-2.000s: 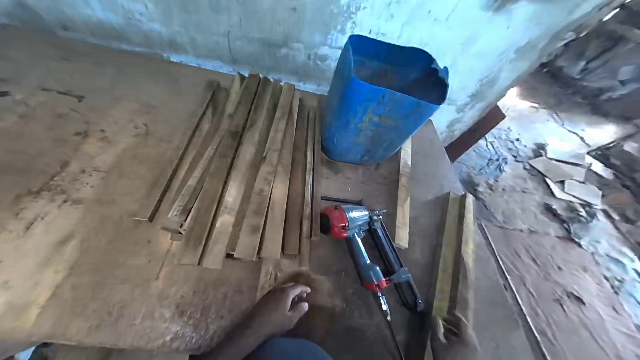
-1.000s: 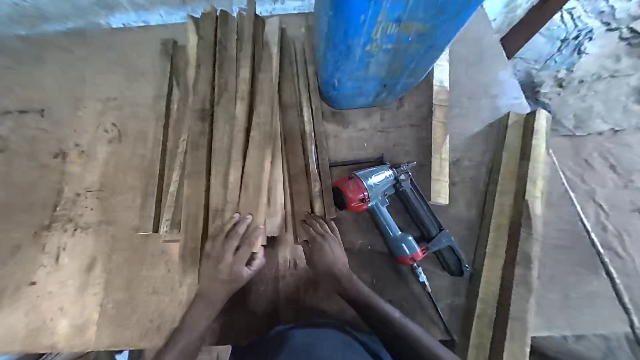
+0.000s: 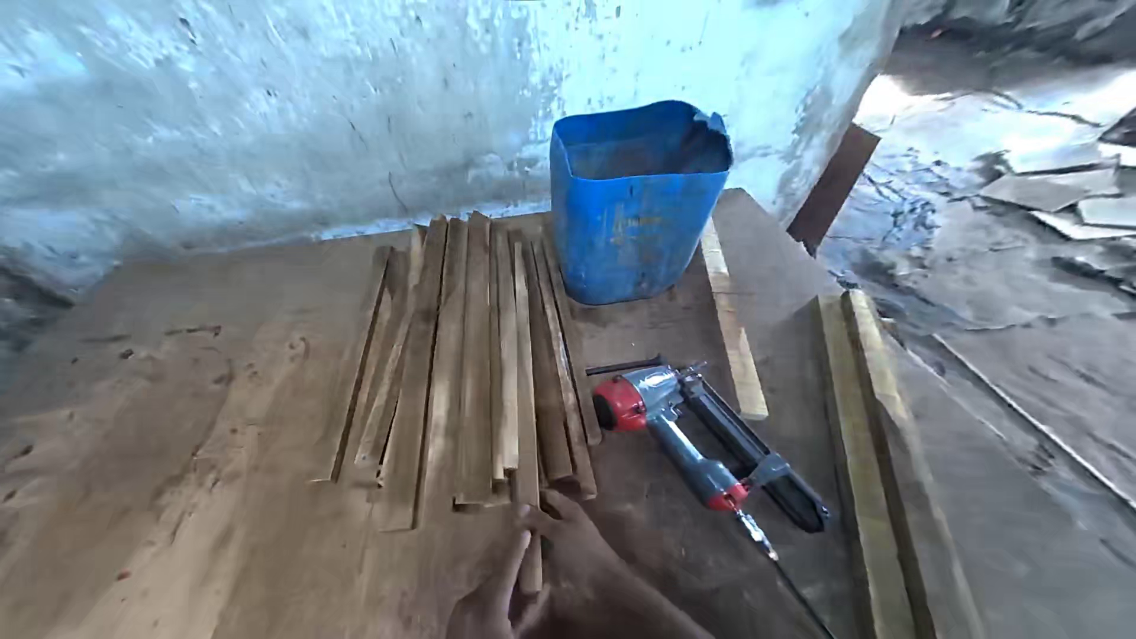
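Several thin wooden strips [image 3: 408,417] lie side by side on a wooden tabletop [image 3: 222,444]. One wooden strip [image 3: 527,417] sticks out nearer to me than the others. My right hand [image 3: 577,541] grips its near end, thumb and fingers around it. My left hand [image 3: 493,590] is at the same end, low in the view, its fingers against the strip; part of its grip is hidden. To the right of the strips lies a grey and red pneumatic nailer [image 3: 683,435], with an air hose [image 3: 794,590] joined to its handle.
A cut-open blue plastic container [image 3: 639,222] stands behind the nailer, by a worn painted wall [image 3: 311,115]. A short wooden strip [image 3: 732,328] lies right of it. Two longer wooden pieces [image 3: 861,461] lie along the table's right side. Beyond is a littered floor [image 3: 1021,293].
Both hands have left their places flat on the strips' near ends and come together at one strip, which now juts toward me. The view has tilted up.
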